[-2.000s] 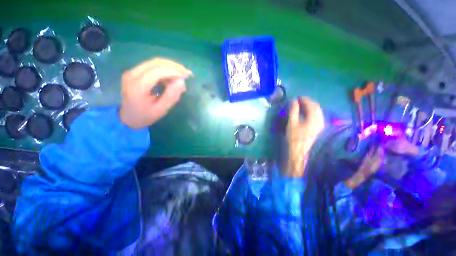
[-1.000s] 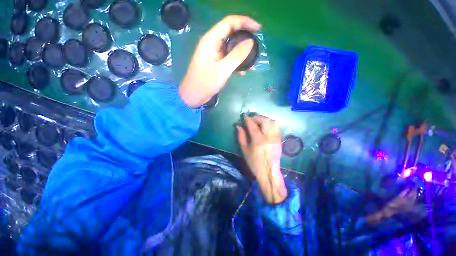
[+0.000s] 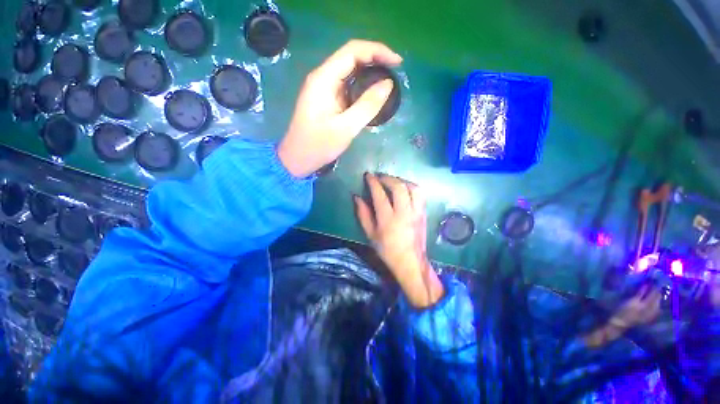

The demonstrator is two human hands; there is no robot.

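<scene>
My left hand (image 3: 328,110) holds a round black unit (image 3: 374,95) above the green bench, thumb across its face; a shiny film edge shows beside it. My right hand (image 3: 395,217) is below it with fingertips down on the bench and fingers apart; nothing shows in it, though its fingertips are dark and blurred. The blue bin (image 3: 527,126) stands right of both hands, with shiny silvery contents (image 3: 485,126). Small reddish specks (image 3: 418,140) lie between the left hand and the bin. Another dark disc is partly hidden under my left wrist.
Many black discs on clear film (image 3: 188,110) lie at the left. Two smaller discs (image 3: 457,227) lie right of my right hand. A blister tray of discs (image 3: 75,225) is at lower left. At right are an orange fixture (image 3: 651,213), pink-violet lights and a neighbour's hand (image 3: 628,316).
Since two seconds ago, my left hand has taken hold of a black unit, and my right hand has moved left from beside the bin down to the bench. The view has shifted.
</scene>
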